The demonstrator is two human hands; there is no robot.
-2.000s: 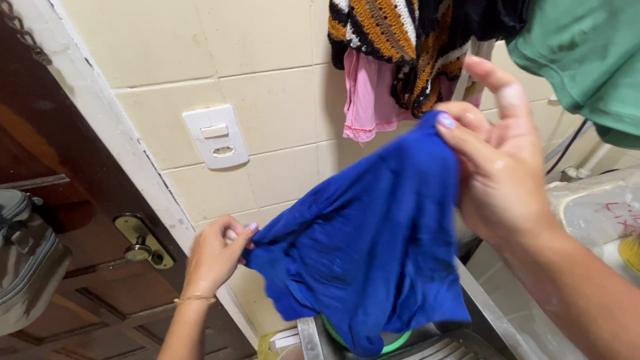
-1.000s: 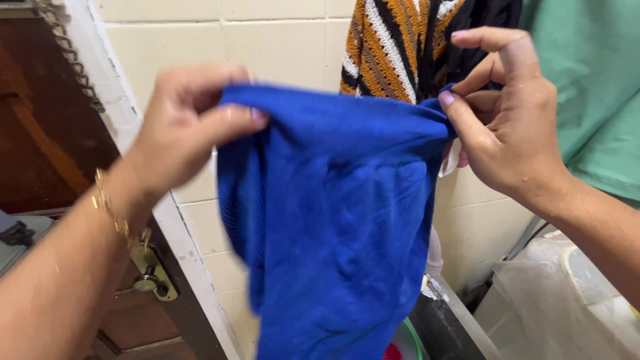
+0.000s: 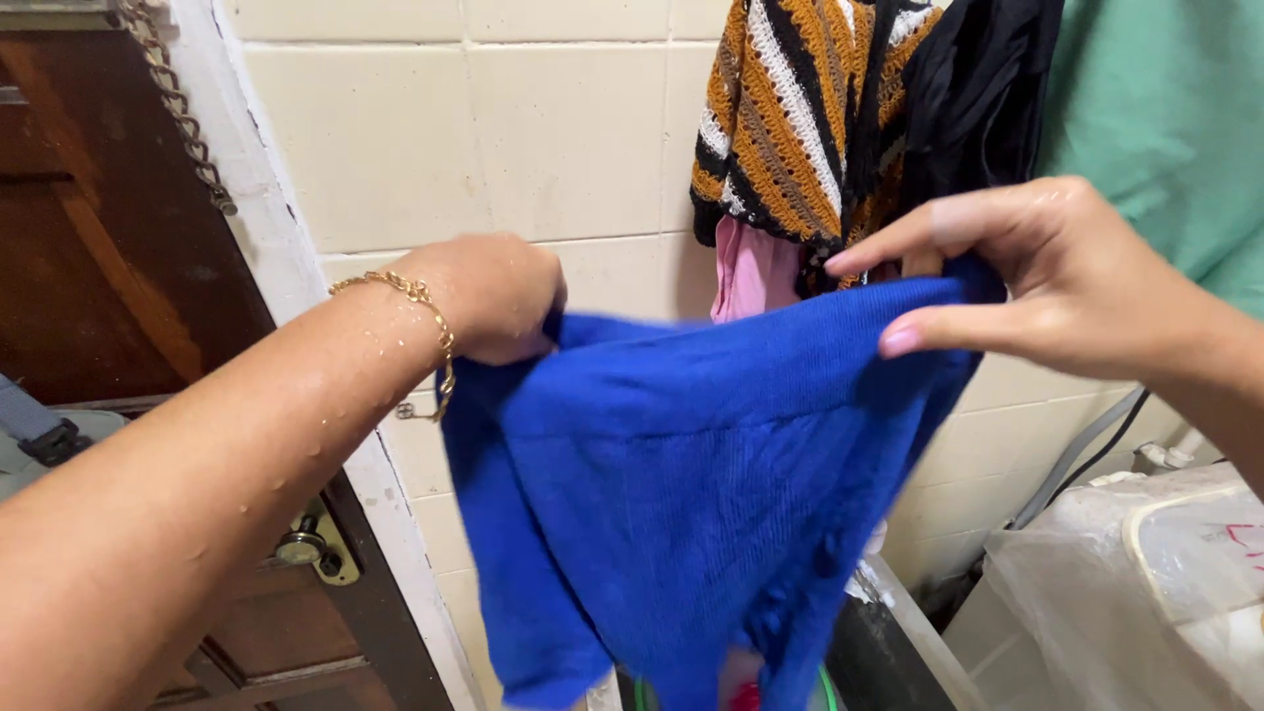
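Observation:
A blue knitted garment with a ribbed waistband hangs spread between my two hands. My left hand, wet and with a gold chain bracelet at the wrist, grips the band's left end; its fingertips are hidden behind the hand and cloth. At the band's right end is my right hand, thumb in front of the cloth and some fingers behind or inside it, the index finger held out. Below the garment, the green rim of a container with something red in it shows partly.
A striped crochet garment, a pink cloth, a black cloth and a green cloth hang behind. A wooden door stands left. A dark basin lies below, beside a plastic-covered appliance.
Two seconds ago the garment hung bunched and slanted; its band is now stretched between both hands. Since one second ago, my left hand has turned its back to view and the garment's lower part has spread.

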